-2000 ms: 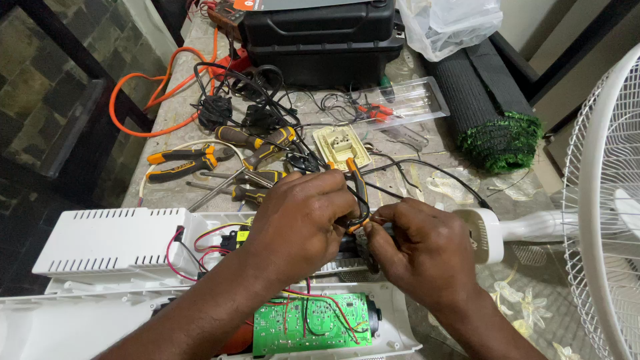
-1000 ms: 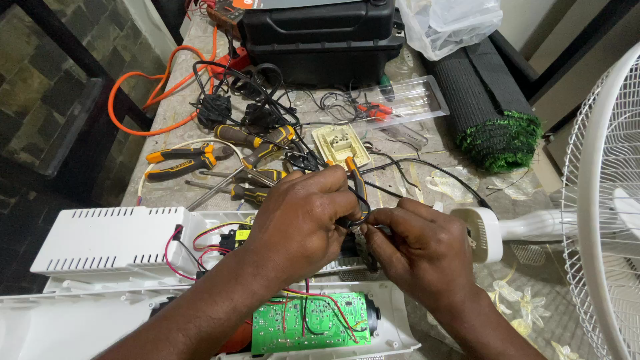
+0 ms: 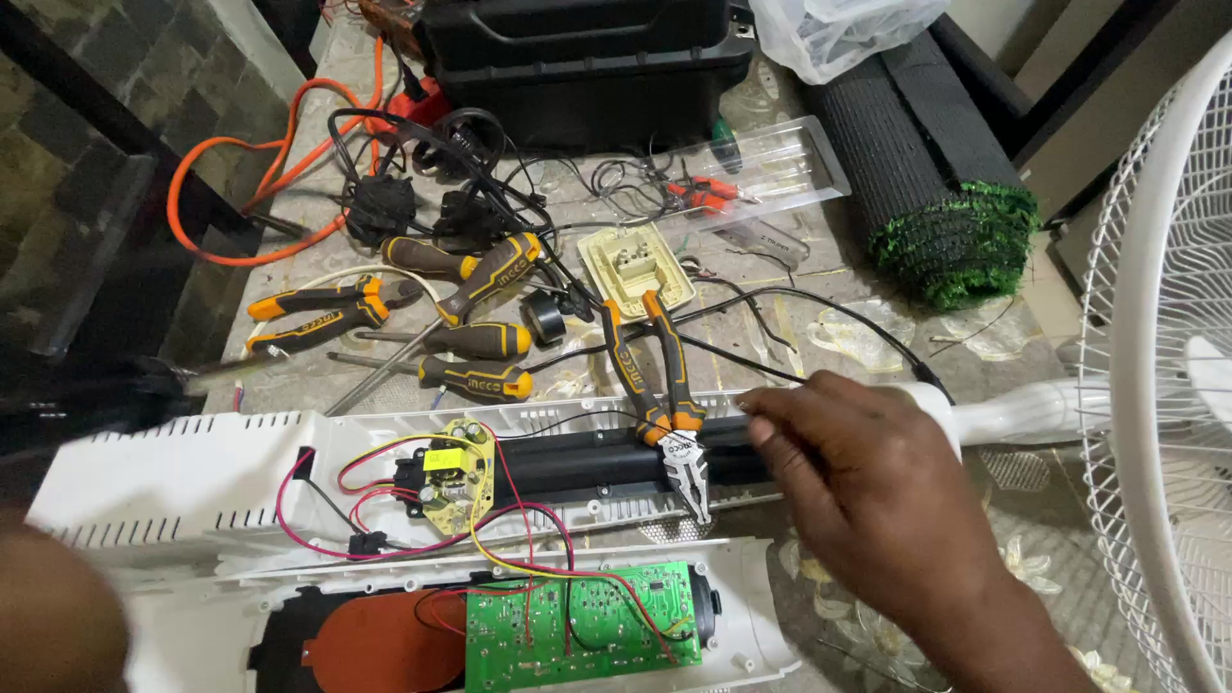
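My right hand [image 3: 857, 481] is over the right end of the opened white housing, thumb and index finger together; whether a thin wire is between them is unclear. My left hand [image 3: 58, 616], blurred and partly cut off, is at the left edge; its fingers are not distinguishable. Combination pliers [image 3: 664, 385] with orange and black handles lie across the housing's black inner part [image 3: 568, 467], jaws slightly apart. A yellow circuit board [image 3: 457, 481] with coloured wires sits to their left. Below is a green circuit board [image 3: 587, 616] in a second white shell [image 3: 751, 597].
Screwdrivers [image 3: 476, 375], diagonal cutters [image 3: 327, 313], a cream socket box [image 3: 635, 269] and black cables lie behind the housing. A black toolbox [image 3: 587, 77] and rolled artificial turf [image 3: 924, 173] stand farther back. A white fan guard [image 3: 1136, 337] is at right; a blurred dark object [image 3: 87, 404] is at left.
My left hand has let go of the pliers and moved to the left edge. The pliers now lie on the housing, and the yellow board is uncovered. My right hand has moved slightly right.
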